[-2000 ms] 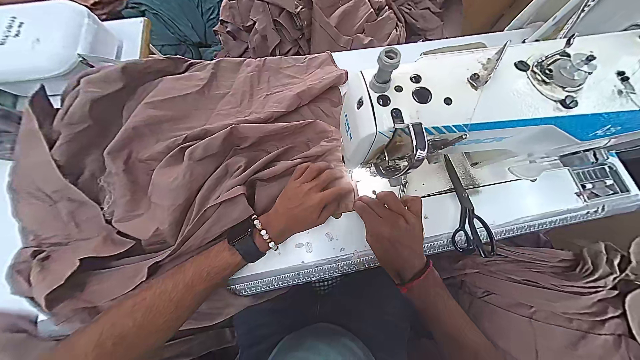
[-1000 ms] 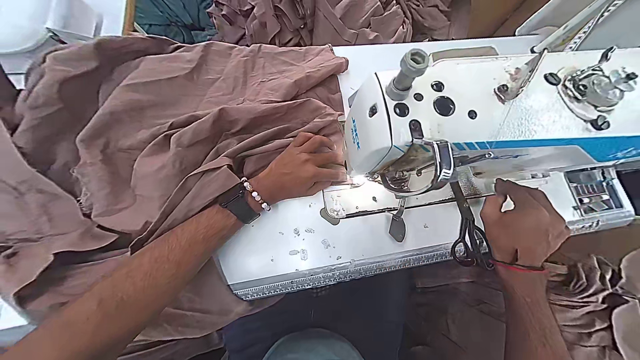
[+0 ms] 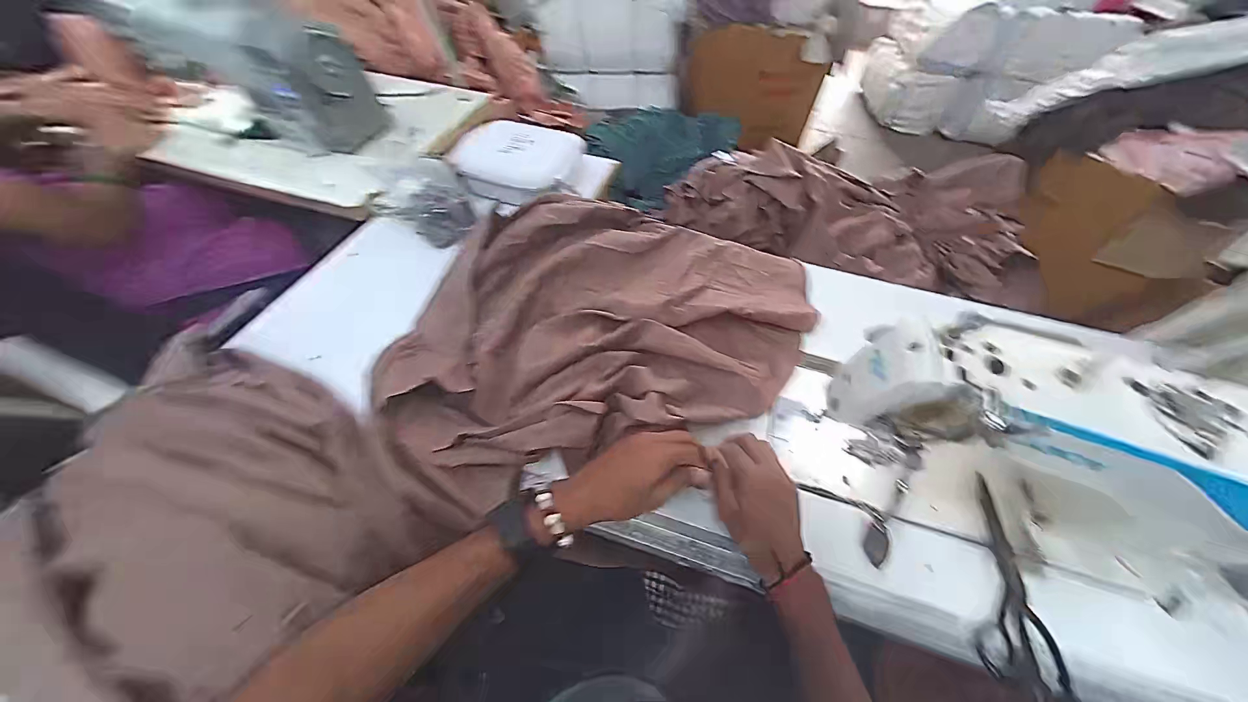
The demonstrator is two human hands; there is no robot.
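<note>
A large piece of brown fabric (image 3: 604, 322) lies bunched over the white sewing table and hangs off its left front. My left hand (image 3: 639, 478) pinches the fabric's near edge, a watch and a beaded bracelet on its wrist. Fingertip to fingertip with it, my right hand (image 3: 751, 492) is closed at the same edge; the bit between the fingers is mostly hidden. To the right stands a white and blue sewing machine (image 3: 897, 375), its needle area beside the fabric, not under my hands. Black scissors (image 3: 1009, 595) lie on the machine bed.
Behind the table is a heap of brown fabric (image 3: 858, 214). A white plastic container (image 3: 517, 156) stands at the back left, a clear plastic bag (image 3: 429, 200) next to it. Further left, a person's arm (image 3: 73, 210) rests near another sewing machine (image 3: 327, 88). Cardboard boxes (image 3: 756, 83) stand behind.
The fabric and my left hand have come away from the needle area, leftward. My right hand has left the scissors' side and now meets my left. The view has swung up and left.
</note>
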